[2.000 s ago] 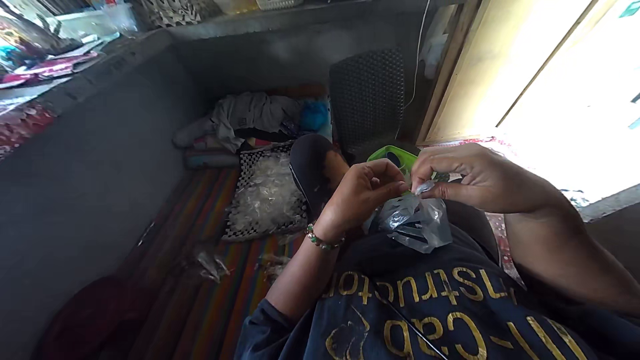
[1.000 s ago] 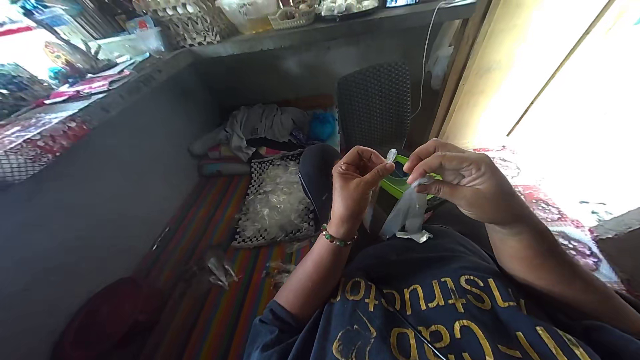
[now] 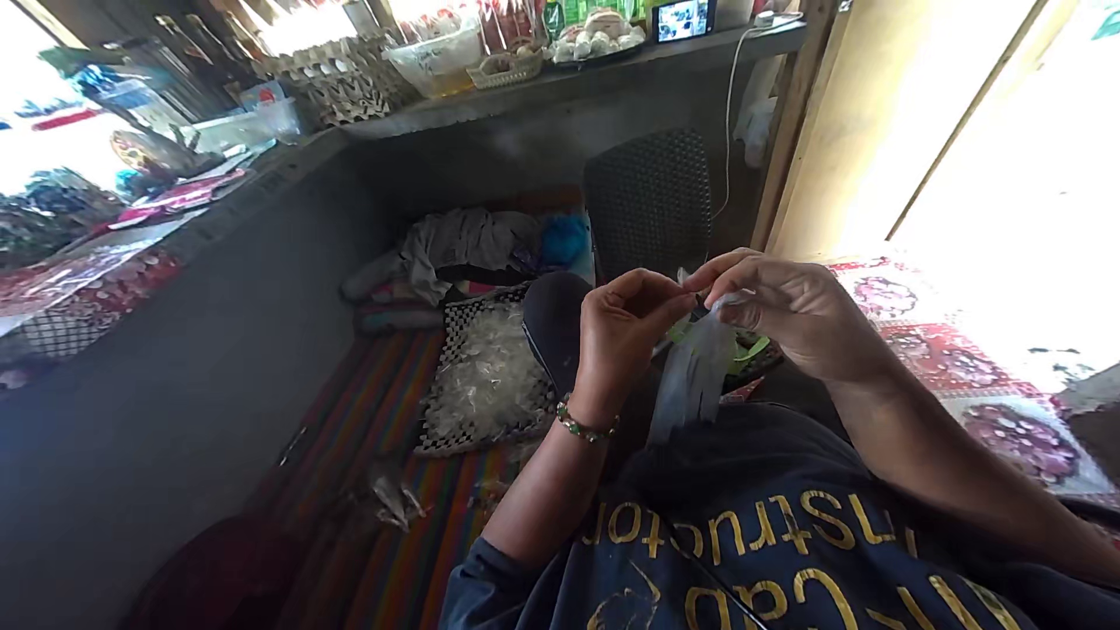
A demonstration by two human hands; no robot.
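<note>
A translucent plastic bag [image 3: 700,363] hangs below my hands, over the dark printed shirt. My right hand [image 3: 787,311] pinches its gathered top between thumb and fingers. My left hand [image 3: 632,328], with a beaded bracelet [image 3: 584,427] at the wrist, has its thumb and forefinger together at a small piece of plastic beside my right fingertips; whether that piece belongs to the bag I cannot tell. Behind the bag, partly hidden, a bright green container [image 3: 748,350] shows.
Clear plastic pieces [image 3: 494,376] lie heaped on a black-and-white woven mat [image 3: 437,442] over a striped floor mat [image 3: 381,385]. A dark woven chair [image 3: 649,197] stands ahead. Folded cloths [image 3: 472,245] lie by the wall. A ledge [image 3: 525,92] holds bowls and trays.
The bag lay bunched low two seconds ago; it now hangs long from my right hand. My hands were apart one second ago and have come together at its top.
</note>
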